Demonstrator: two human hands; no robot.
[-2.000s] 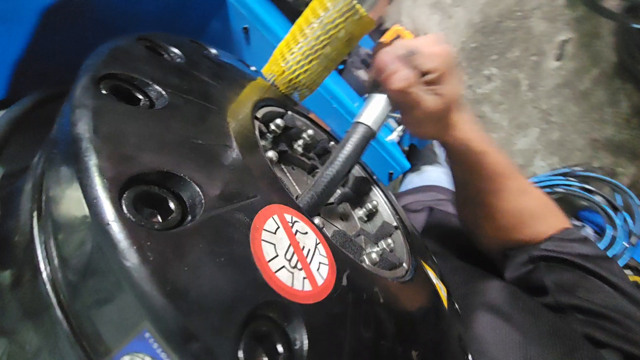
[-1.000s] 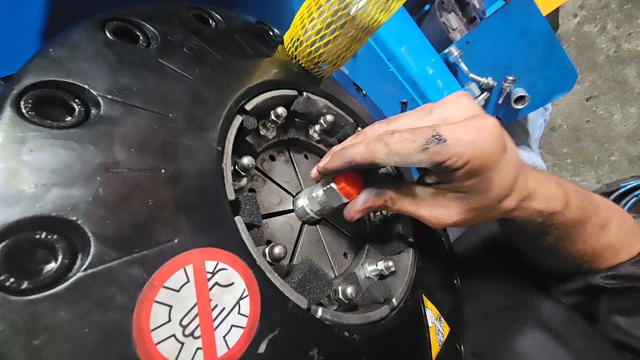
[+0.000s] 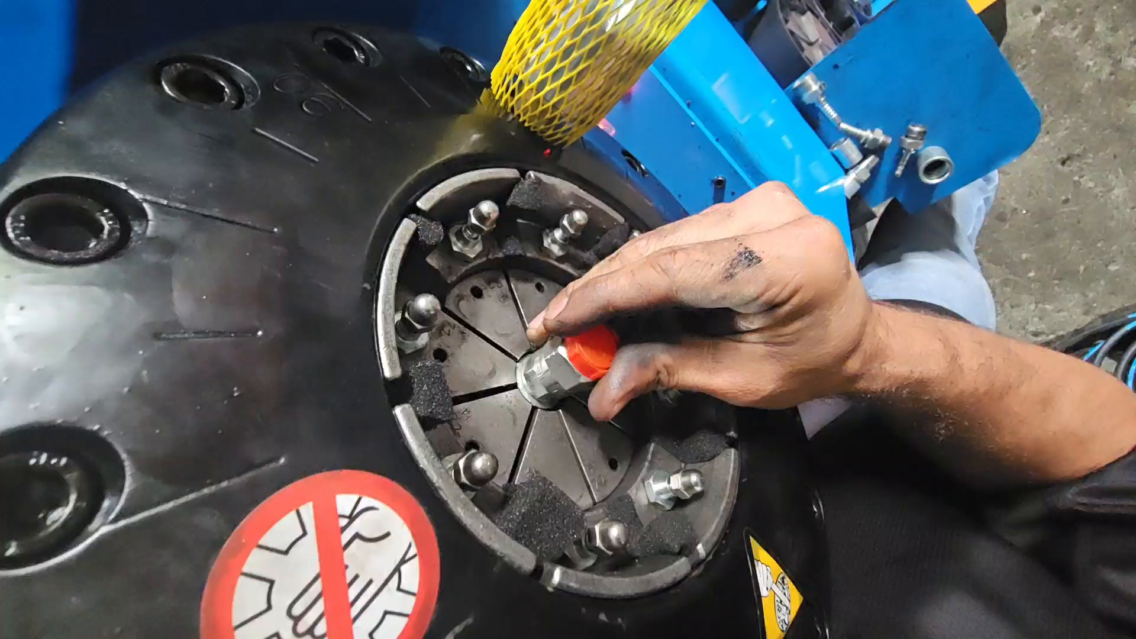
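My right hand [image 3: 741, 297] enters from the right, its back toward the camera and dark smudges on the skin. Its thumb and fingers pinch a metal hose fitting [image 3: 548, 377] by the red cap [image 3: 592, 351] on its end. The fitting stands at the centre of the segmented dies [image 3: 484, 351] of a black hydraulic hose crimper [image 3: 231, 293], the dies close around its base. Whatever lies below the fitting is hidden inside the crimper. Ball-ended pins and black foam pieces ring the dies, and the hand covers some of them. My left hand is out of view.
A yellow mesh sleeve [image 3: 586, 67] hangs over the crimper's upper rim. Several metal fittings [image 3: 934, 165] rest on a blue metal plate [image 3: 994, 115] at the upper right. A round no-hands warning sticker [image 3: 333, 501] marks the crimper's face. Blue hoses [image 3: 1116, 342] show at the right edge.
Two seconds ago my right hand was above a black hose with a metal end standing out of the dies. Now the hand is at the capped fitting low in the die centre. The view has shifted.
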